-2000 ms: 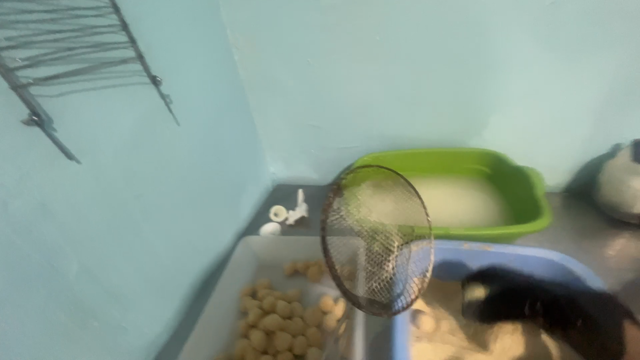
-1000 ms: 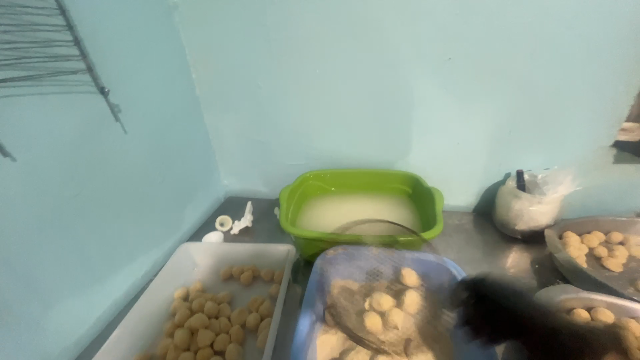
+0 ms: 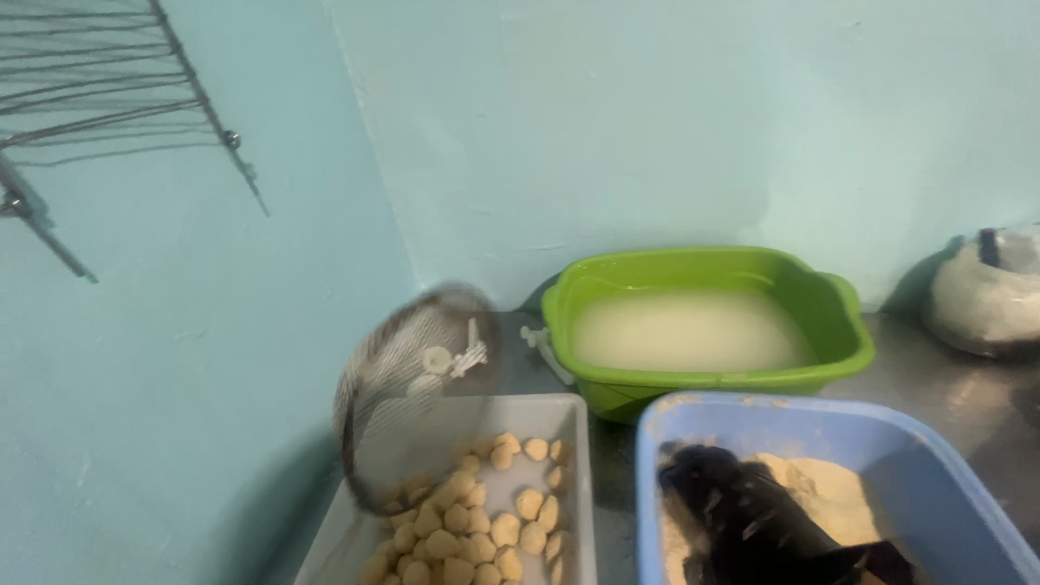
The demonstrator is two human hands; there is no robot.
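My right hand [image 3: 756,512], in a black glove, reaches into the blue plastic tub [image 3: 821,402] and touches the pale crumb coating [image 3: 829,487]; what its fingers hold, if anything, is hidden. A round mesh strainer [image 3: 406,406], blurred, hangs tilted over the far left of the white tray [image 3: 583,487]. Its handle cannot be seen, nor can my left hand. Many small crumb-coated balls [image 3: 463,528] lie in the tray. Behind the blue tub, a green plastic basin [image 3: 723,379] holds a cloudy, whitish liquid [image 3: 691,333].
Small white plastic parts [image 3: 467,357] show through the mesh, on the metal counter [image 3: 910,366] by the wall corner. A whitish bag-like bundle [image 3: 987,301] stands at the right. A wire rack [image 3: 106,81] hangs on the left wall.
The strainer has moved left, from over the blue tub to over the white tray. My right hand is now down in the blue tub, where several balls showed a second ago.
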